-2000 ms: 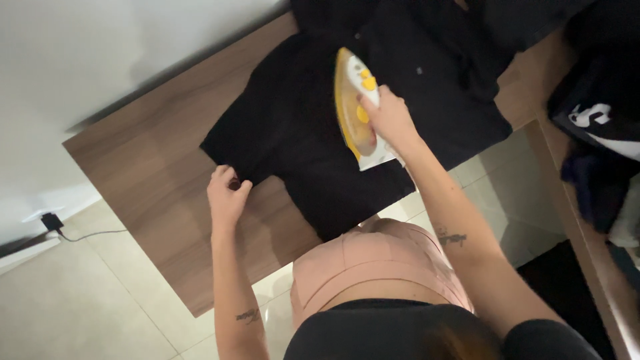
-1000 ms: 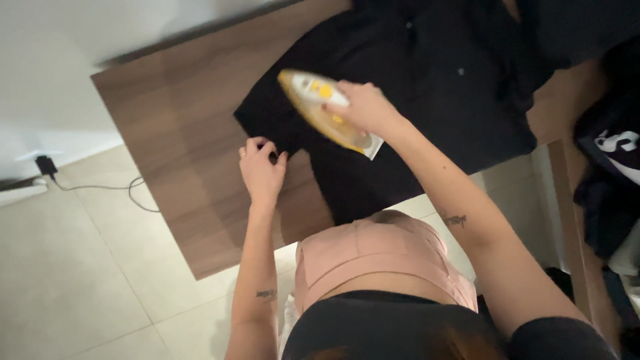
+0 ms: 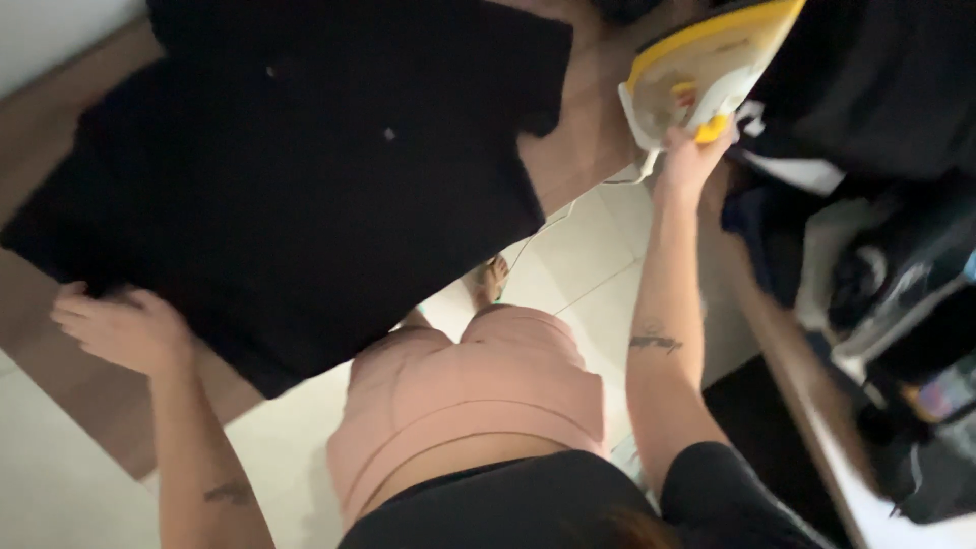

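Observation:
A black short-sleeved garment (image 3: pixel 328 198) lies spread over the wooden table (image 3: pixel 69 381), with its lower edge along the table's near side. My right hand (image 3: pixel 698 156) grips the handle of a yellow and white clothes iron (image 3: pixel 701 72), held tilted at the right, away from the garment. The iron's pale cord (image 3: pixel 564 216) hangs down from its rear. At the garment's left edge is my left hand (image 3: pixel 126 324), touching the cloth with bent fingers; some fingertips are hidden, and whether they pinch it cannot be told.
Dark clothes (image 3: pixel 862 99) are heaped at the right, with more folded items (image 3: pixel 900 290) below them. A wooden edge (image 3: pixel 793 358) runs down beside these. Pale floor tiles (image 3: pixel 595 267) show below the table.
The iron, on the garment in both earlier frames, has moved right in my right hand and is off it. My left hand remains by the garment's left edge. The view has shifted right.

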